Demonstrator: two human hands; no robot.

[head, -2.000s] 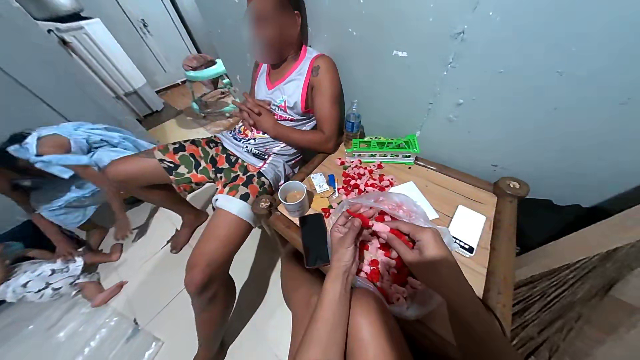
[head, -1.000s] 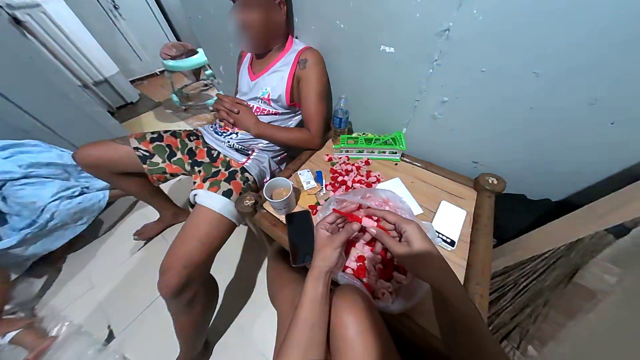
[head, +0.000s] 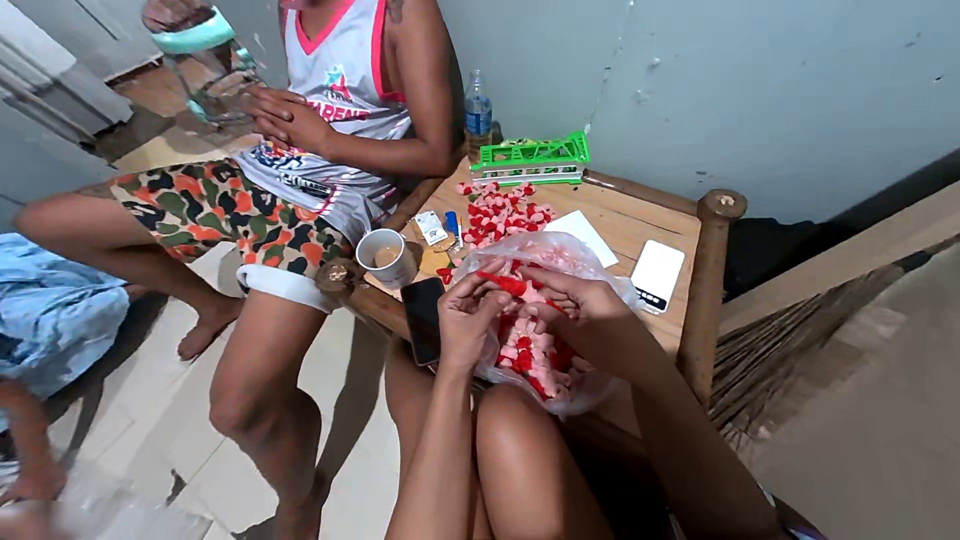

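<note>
A clear plastic bag (head: 570, 397) full of small red and pink soft pieces (head: 525, 352) rests at the near side of the wooden table (head: 637, 217), by my raised knee. Above its opening, my left hand (head: 472, 311) pinches a red piece (head: 504, 283) between thumb and fingers. Close beside it, my right hand (head: 574, 307) has its fingers curled on a pink piece (head: 534, 294) that seems to adjoin the red one. Whether the two are joined I cannot tell. Behind the bag lies a loose pile of similar pieces (head: 506, 217).
On the table are a cup with a drink (head: 386, 259), a dark phone (head: 424, 319) at the edge, a white phone-like device (head: 658, 275), white paper (head: 583, 236), a green plastic rack (head: 532, 159) and a bottle (head: 478, 120). A person (head: 360, 127) sits at left; another person's hand (head: 34, 480) is lower left.
My hands stay together over the bag, with the red piece still between them. The seated person's hands remain clasped. The person in blue at far left has shifted lower since the first frame.
</note>
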